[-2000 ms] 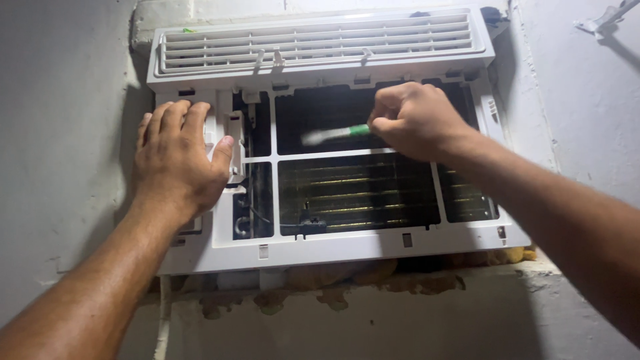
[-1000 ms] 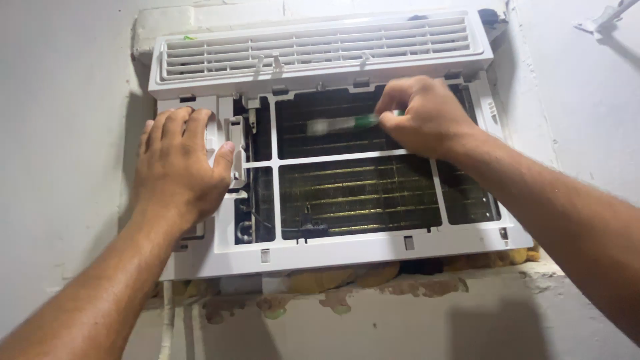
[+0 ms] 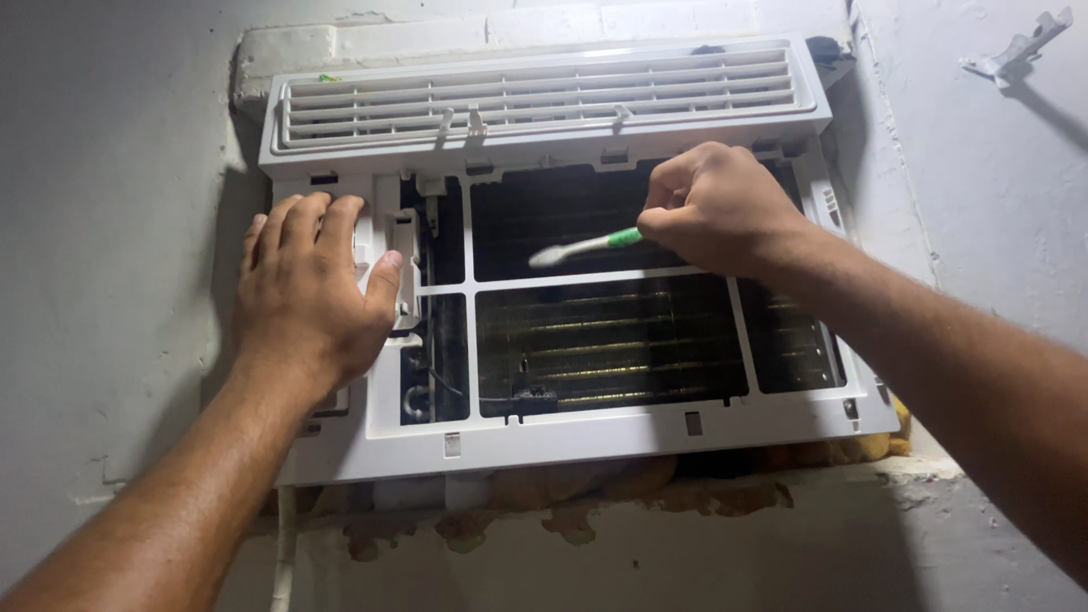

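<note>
A white window air conditioner [image 3: 595,442] sits in a wall opening with its front cover off. Behind its plastic frame the dark finned coil [image 3: 612,340] shows. My left hand [image 3: 310,293] lies flat on the left side of the frame, fingers a little spread, thumb by a white plastic housing [image 3: 406,272]. My right hand [image 3: 722,208] is closed on a white and green toothbrush [image 3: 586,246], whose head points left in front of the upper coil opening. Whether the bristles touch the fins cannot be told.
A louvred air outlet [image 3: 544,98] runs along the top of the unit. A thin dark cable with a small black clip [image 3: 534,399] crosses the lower coil. Yellowish foam [image 3: 875,444] and chipped plaster line the bottom edge. A white cord [image 3: 285,544] hangs below, and a bracket [image 3: 1016,51] is on the right wall.
The toothbrush, level and blurred a second ago, now slants with its head lower. My right hand stays at the upper coil opening, and my left hand remains on the frame.
</note>
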